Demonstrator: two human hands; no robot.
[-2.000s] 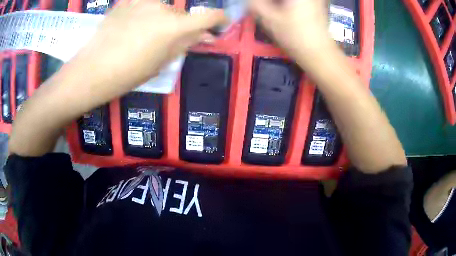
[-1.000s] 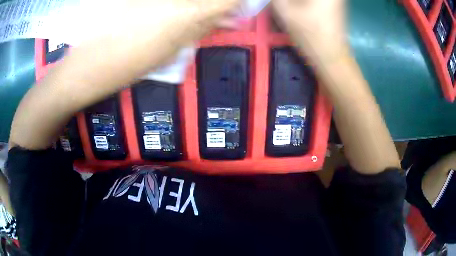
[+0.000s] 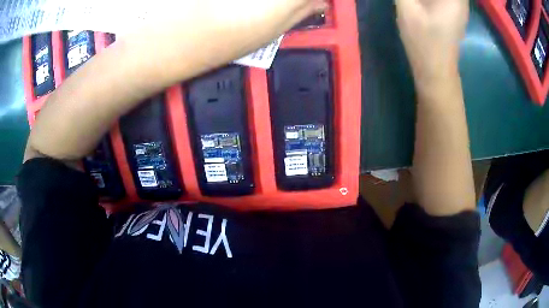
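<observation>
A red tray [image 3: 259, 120] holds black phones face down with open backs. The nearest-row phone at its right end [image 3: 301, 108] and its neighbour [image 3: 221, 120] show blue-silver boards with small white labels. My left forearm crosses the tray, and my left hand [image 3: 310, 11] is at its upper right, partly cut off by the top edge; its grip is unclear. A white printed label strip [image 3: 263, 55] pokes out below that forearm. My right hand [image 3: 434, 21] is blurred and cut off at the top, right of the tray.
A long label strip [image 3: 54, 17] lies at the upper left. Green bench top [image 3: 385, 108] shows right of the tray. Another red tray with phones [image 3: 513, 37] is at the upper right. A person's arm [image 3: 536, 204] shows at the right edge.
The tray has shifted left in view and its right edge now shows. My right hand has moved right, away from my left hand. The white strip end also shows farther right.
</observation>
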